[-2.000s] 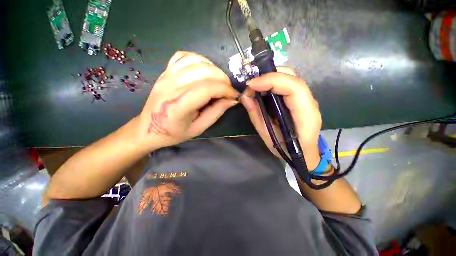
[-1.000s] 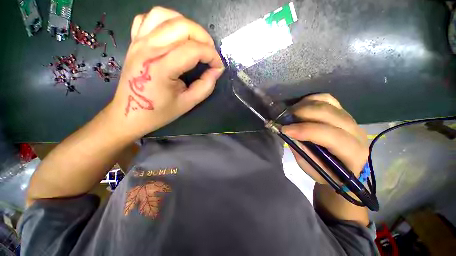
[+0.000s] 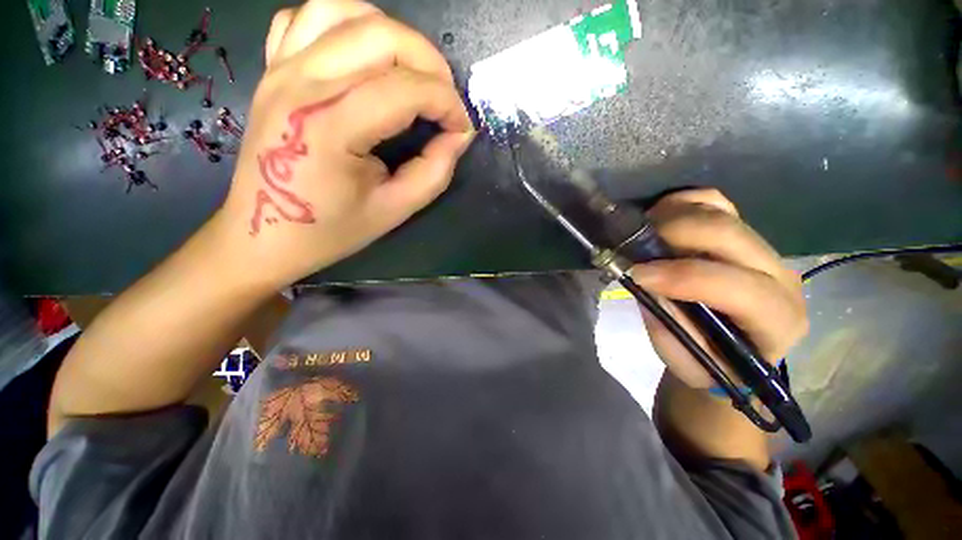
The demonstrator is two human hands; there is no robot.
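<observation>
A green circuit board (image 3: 554,69), mostly glaring white, lies on the dark green bench top. My left hand (image 3: 353,148) is at its lower left corner, thumb and forefinger pinched together at the board edge. Whatever is between the fingertips is too small to make out. My right hand (image 3: 723,285) holds a black soldering iron (image 3: 728,343) with a thin bent metal tube alongside. The iron's tip and the tube end are at the board's lower left corner, just right of my left fingertips. The exact contact is blurred.
Small dark red components with thin legs (image 3: 127,137) lie in loose piles left of my left hand. Two more boards (image 3: 110,32) lie at the upper left. The bench's front edge (image 3: 422,280) runs before my body. A black cable (image 3: 876,256) trails off right.
The view has shifted. Two seconds ago my hands were together at the fingertips with the iron raised upright; now my right hand is lower right, its iron angled to the board corner.
</observation>
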